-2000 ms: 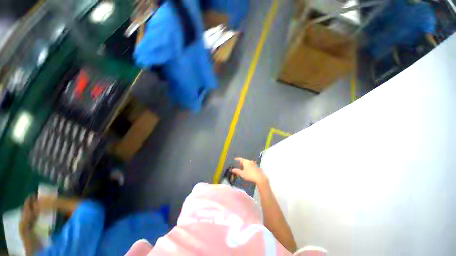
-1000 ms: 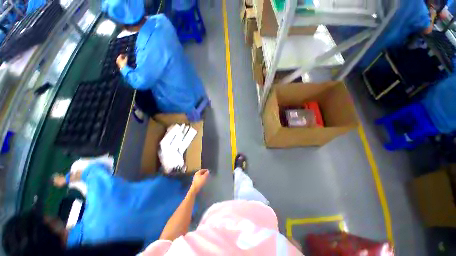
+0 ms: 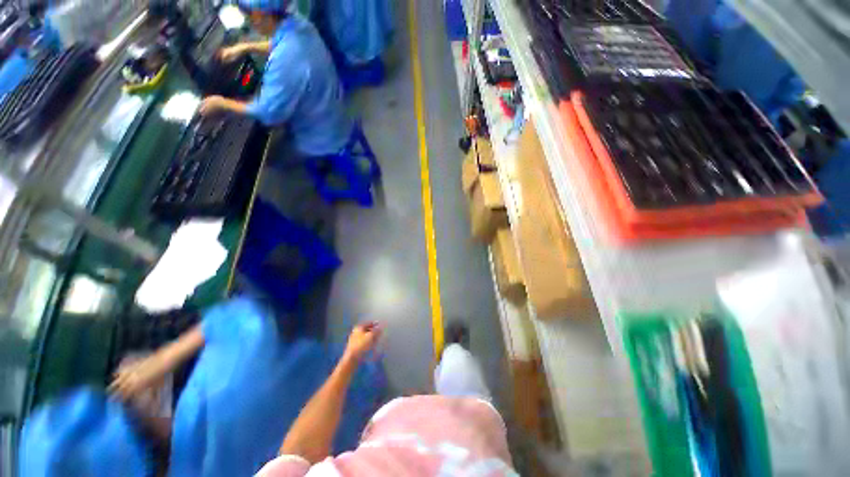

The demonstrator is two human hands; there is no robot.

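Note:
My left hand (image 3: 364, 339) hangs low in front of me over the grey floor, at the lower middle. It is small and a little blurred, its fingers look curled, and I see no object in it. My right hand is not in the picture. Nearest on the right is a pale shelf (image 3: 582, 359) with a green tray (image 3: 657, 373) holding dark and blue items. Farther along it, black gridded trays (image 3: 690, 149) lie on red-orange trays (image 3: 643, 225).
A yellow line (image 3: 426, 186) runs along the aisle. People in blue sit at the green-topped bench (image 3: 93, 279) on the left. Blue stools (image 3: 284, 252) stand beside it. Cartons (image 3: 550, 238) are along the right side. My foot (image 3: 456, 333) is beside the line.
The view has moved forward along the aisle. The open cartons seen before are gone from view, and the shelf with trays now fills the right. My left hand stays low at the middle.

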